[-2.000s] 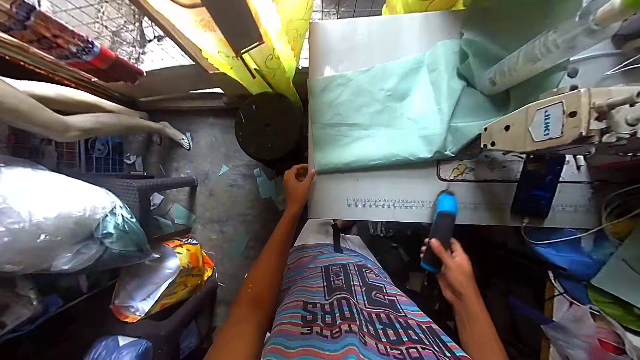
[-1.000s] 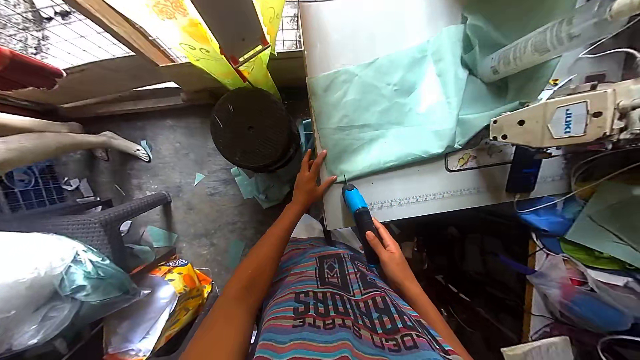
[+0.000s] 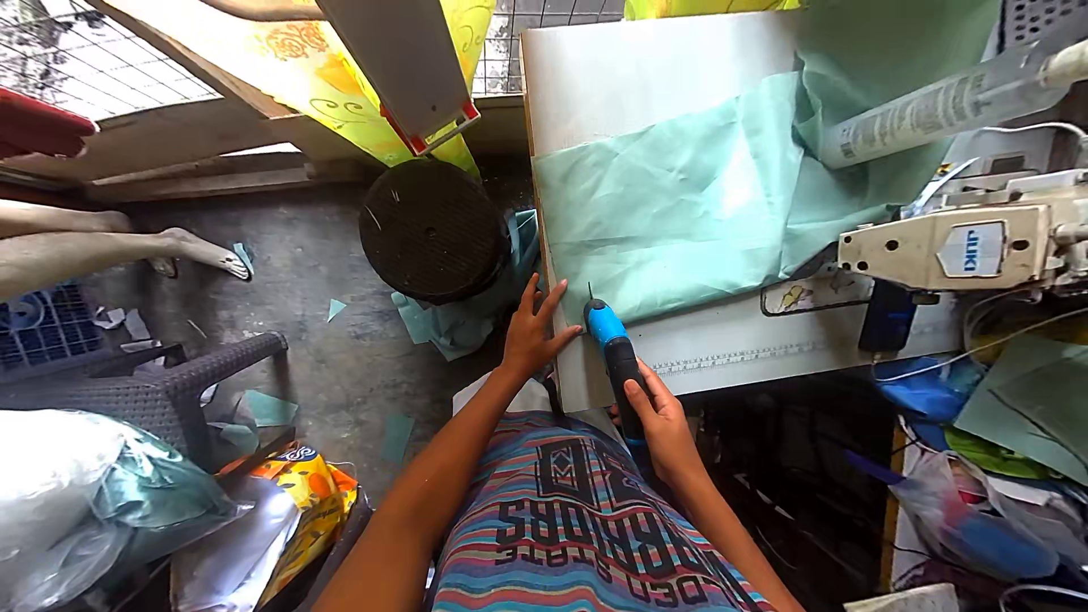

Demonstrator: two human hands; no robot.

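Observation:
A light green fabric lies across the white sewing table, running back toward the right. My right hand grips a blue and black handheld power cutter; its thin tip lies over the fabric's near left corner. My left hand rests with fingers spread at the table's left edge, beside that corner, holding nothing. On the right, the Juki sewing machine head stands over the table. A printed measuring scale runs along the near part of the tabletop.
A round dark stool stands left of the table, with fabric scraps beside it. A person's bare legs show at far left. A dark phone with a cable and a clear plastic bottle are at right. A woven chair is at lower left.
Since two seconds ago my right hand has brought the cutter left to the fabric's near left corner. My left hand has opened from a curled pose at the table edge. The view has shifted.

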